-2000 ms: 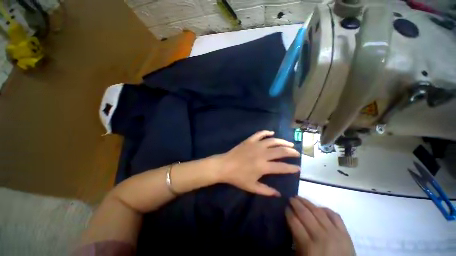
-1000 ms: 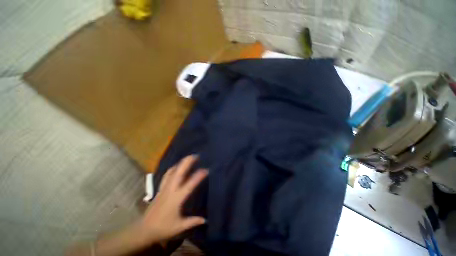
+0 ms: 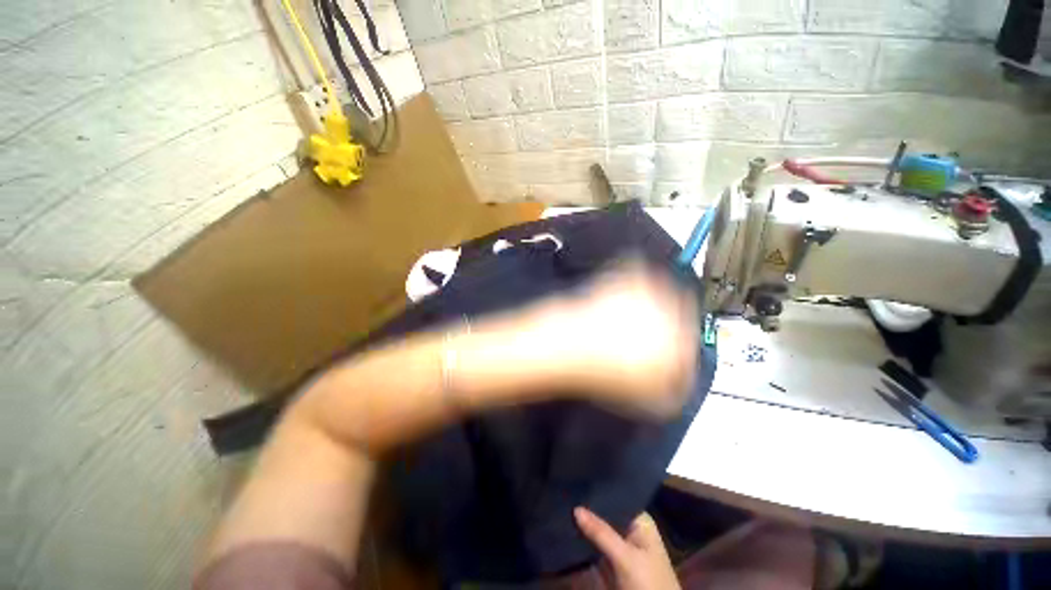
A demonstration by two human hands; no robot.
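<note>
A navy garment (image 3: pixel 519 461) lies spread over the table left of the cream-white sewing machine (image 3: pixel 807 248). A white print (image 3: pixel 433 274) with a small dark patch shows at its upper left, and more white shows at its top edge. My left hand (image 3: pixel 645 340) is strongly blurred over the garment's right part, close to the needle area; its fingers cannot be made out. My right hand (image 3: pixel 632 556) is at the bottom, cut off by the frame edge, with thumb and finger on the garment's lower edge.
Blue-handled snips (image 3: pixel 931 421) lie on the white table (image 3: pixel 795 455) right of the needle. A light-blue rod (image 3: pixel 696 239) stands beside the machine head. A brown cardboard panel (image 3: pixel 311 271) is at the left, under a hanging yellow plug (image 3: pixel 335 152).
My left hand has moved from the garment's lower left to its right part. My right hand has come into view at the bottom. More white shows on the garment, and the view takes in more wall and machine.
</note>
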